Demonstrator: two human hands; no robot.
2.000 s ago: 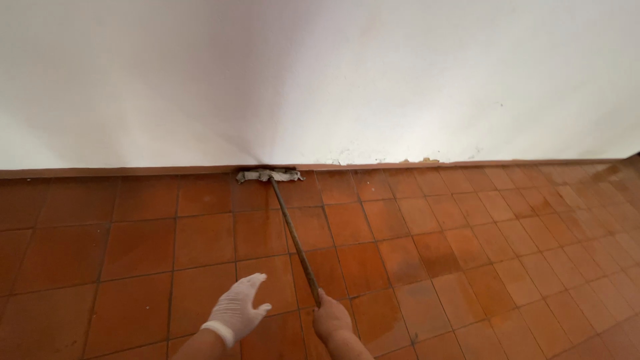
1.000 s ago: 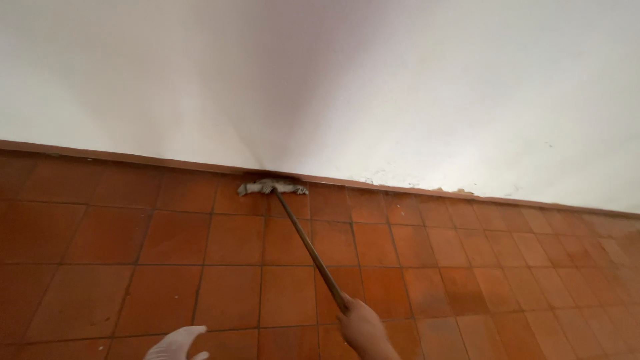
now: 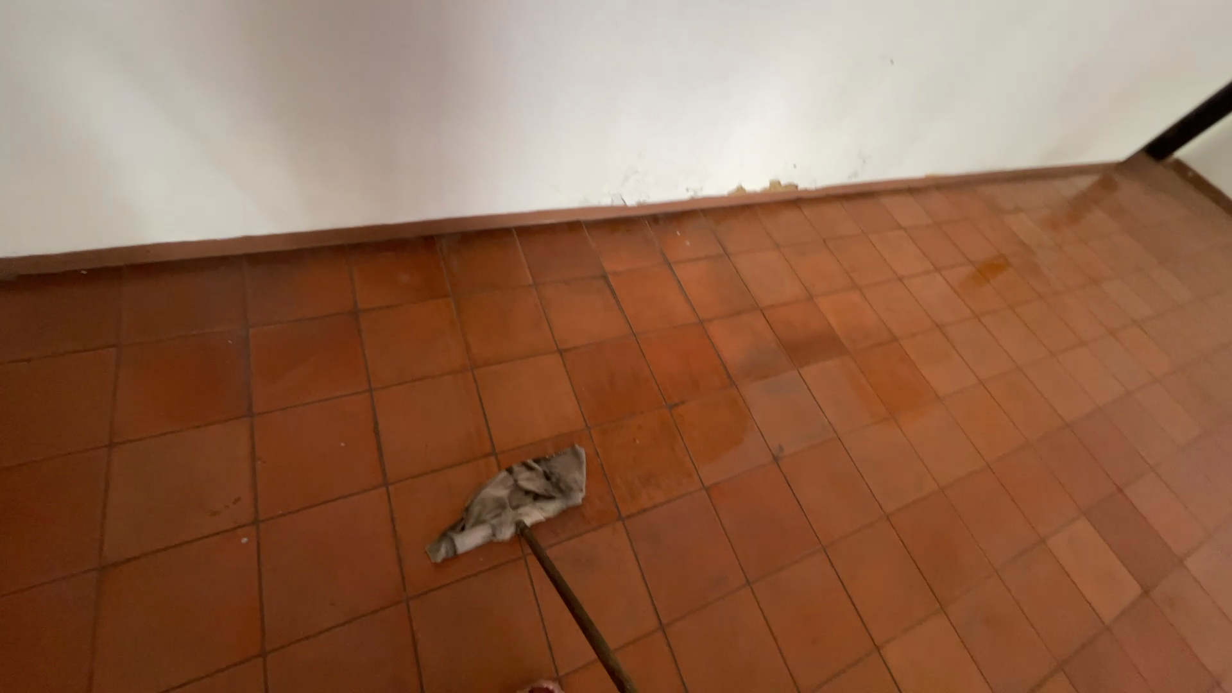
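Observation:
A grey, wrinkled cloth (image 3: 515,505) lies on the terracotta tiles, wrapped about the head of a floor mop. From it a thin dark handle (image 3: 577,606) slants down to the right and leaves the bottom edge of the view. Neither my left hand nor my right hand can be seen; the upper part of the handle is out of frame. A small pinkish thing (image 3: 541,686), too cut off to identify, shows at the bottom edge left of the handle.
A white wall (image 3: 500,106) with flaking paint near its foot rises behind a reddish-brown baseboard (image 3: 404,229). Wet patches (image 3: 717,438) shine on the tiles. A dark post or beam (image 3: 1193,123) stands in the corner at the upper right.
The cloth-covered head was against the baseboard and is now out on the tiles, away from the wall. Both hands have gone from view. The view has shifted.

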